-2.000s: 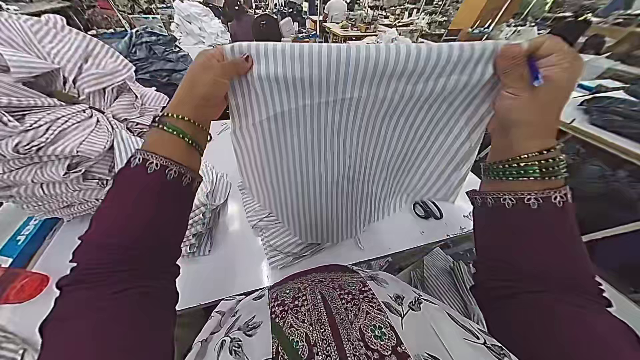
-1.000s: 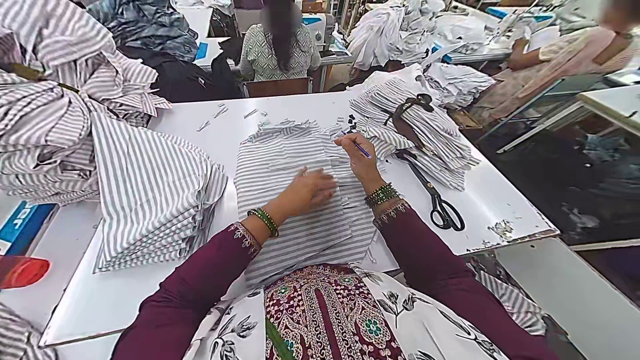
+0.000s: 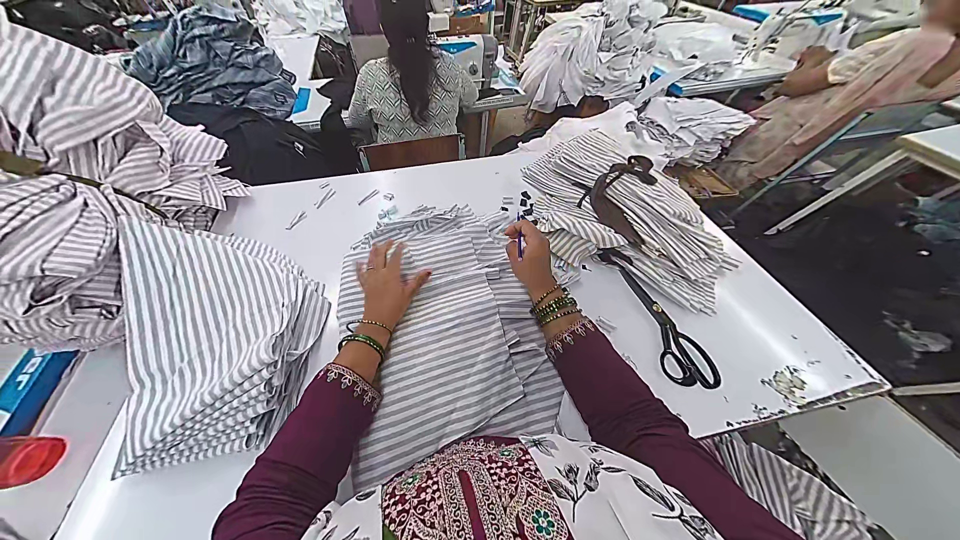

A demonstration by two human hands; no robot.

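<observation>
Grey-and-white striped fabric pieces (image 3: 442,322) lie in a layered stack on the white table in front of me. My left hand (image 3: 388,285) rests flat on the upper left of the stack, fingers spread, holding nothing. My right hand (image 3: 531,259) grips a blue pen (image 3: 520,238) at the stack's upper right edge. Black-handled scissors (image 3: 664,322) lie to the right of that hand. Beyond them is a bundle of striped pieces (image 3: 637,217) with a dark strip of cloth (image 3: 611,199) around it. To the left sits a folded striped pile (image 3: 217,337).
The white table (image 3: 757,352) has a chipped right corner. Small fabric scraps (image 3: 324,196) lie near its far edge. A large heap of striped cloth (image 3: 60,247) fills the left side. One person (image 3: 412,82) sits ahead, another (image 3: 840,105) at the right, near sewing machines.
Two seconds ago both hands held a striped piece raised; one second ago they were down at the stack. Since then my left hand has moved left across the fabric. The view tilted down after the first frame.
</observation>
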